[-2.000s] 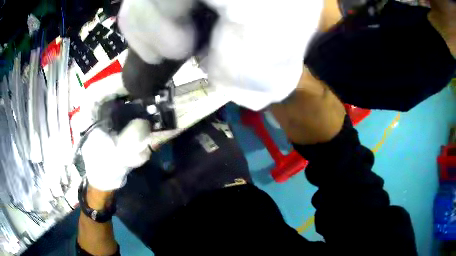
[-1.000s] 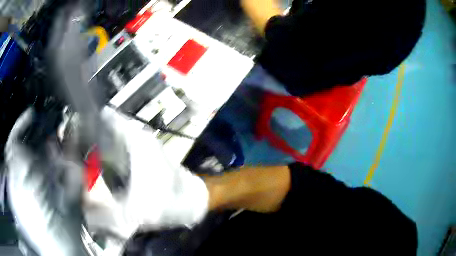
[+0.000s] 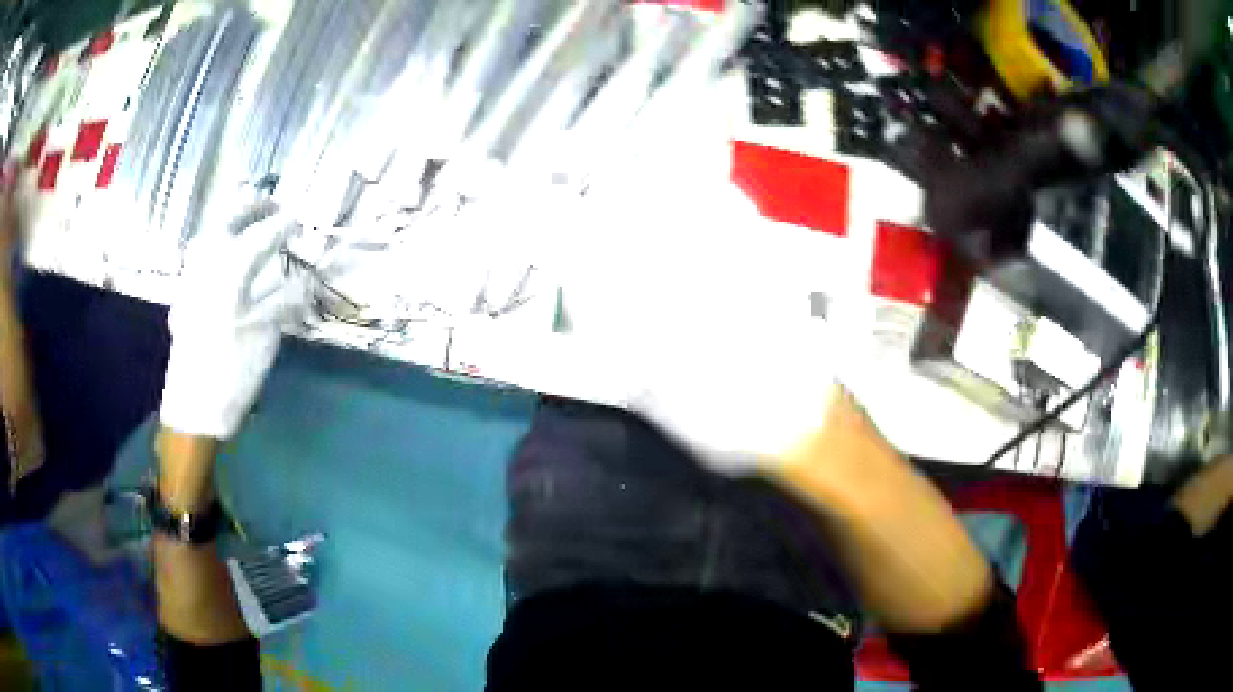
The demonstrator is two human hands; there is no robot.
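My left hand [image 3: 223,325], in a white glove, is at the near ends of the long silver-grey strips [image 3: 189,115], with its fingers among thin dark lead wires [image 3: 331,298]. Whether it grips a strip cannot be told. My right hand [image 3: 717,385], in a white glove, is over the white bench at the centre; it is washed out against the white top, and its fingers and any hold are unclear. A dark, blurred tool, likely the screwdriver [image 3: 987,189], is at the right behind the red patches, apart from my right hand.
Red patches [image 3: 791,189] lie on the bench [image 3: 609,358]. Black parts [image 3: 778,81] and a yellow tape roll [image 3: 1041,47] are behind. A white-grey box [image 3: 1028,345] with a black cord [image 3: 1109,372] is at right. Other people's arms show at both side edges. A red stool [image 3: 1034,575] is below right.
The view has swung left across the strips. My left hand is now at the strip ends. The dark tool is away from my right hand, which is over the bench.
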